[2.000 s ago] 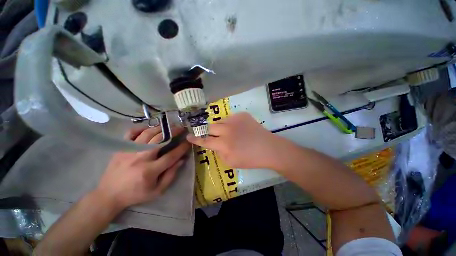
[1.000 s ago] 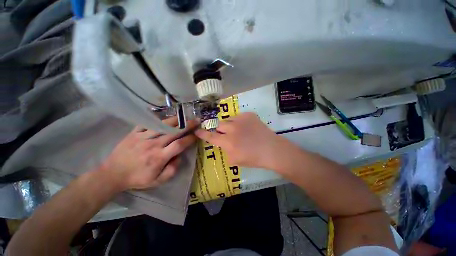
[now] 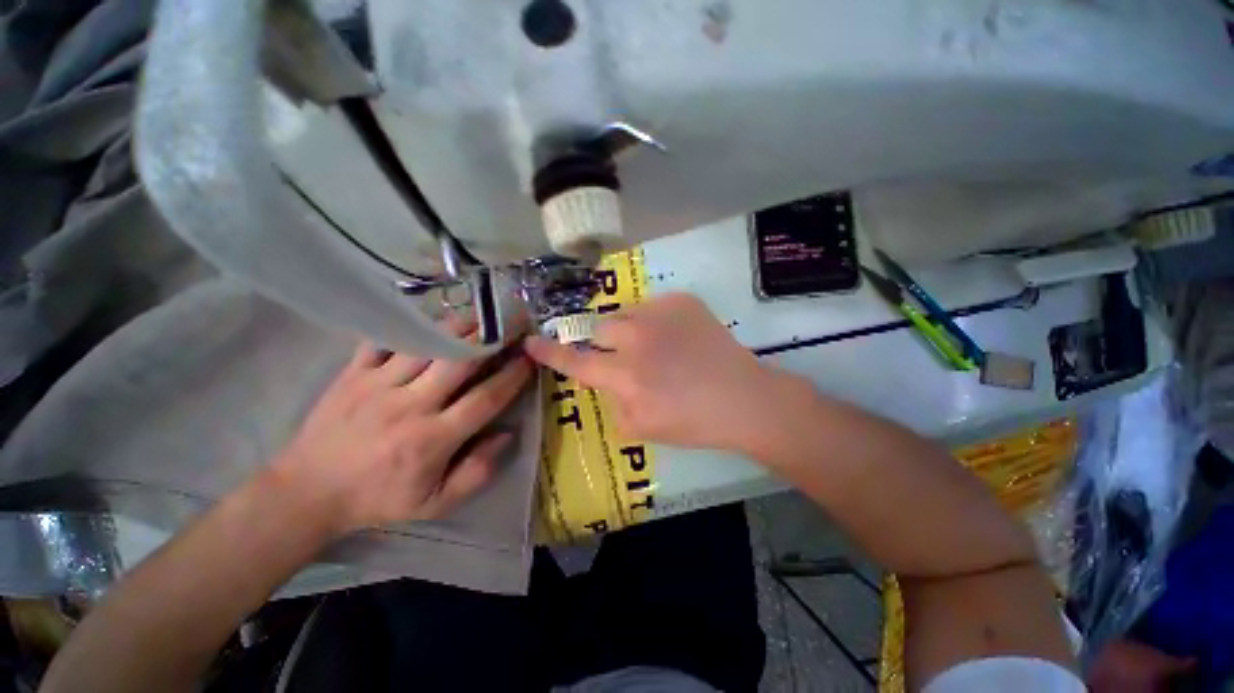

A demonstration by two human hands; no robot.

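The grey-brown fabric [image 3: 176,393] lies left of and under the needle area of the off-white sewing machine [image 3: 839,95]. My left hand [image 3: 393,433] lies flat on the fabric with fingers spread, its fingertips close to the presser foot [image 3: 490,305] and partly hidden by the pale curved guard [image 3: 203,176]. My right hand [image 3: 663,372] rests over the yellow tape [image 3: 575,467], its index fingertip on the fabric edge beside the foot and the small ribbed knob [image 3: 575,328]. Its other fingers are curled, and I cannot tell whether they grip the edge.
A phone [image 3: 805,247] with a lit screen, thread snips [image 3: 934,318], a small flat block [image 3: 1008,370] and a black tray [image 3: 1096,352] lie on the bed to the right. Beyond the table's right edge are a clear plastic bag [image 3: 1116,501] and a yellow package [image 3: 1022,467]. More fabric is bunched at upper left.
The camera view has shifted slightly over the past two seconds. The fabric's lower corner lies slightly higher than two seconds ago. Both hands stay beside the foot, with the left fingers now more spread.
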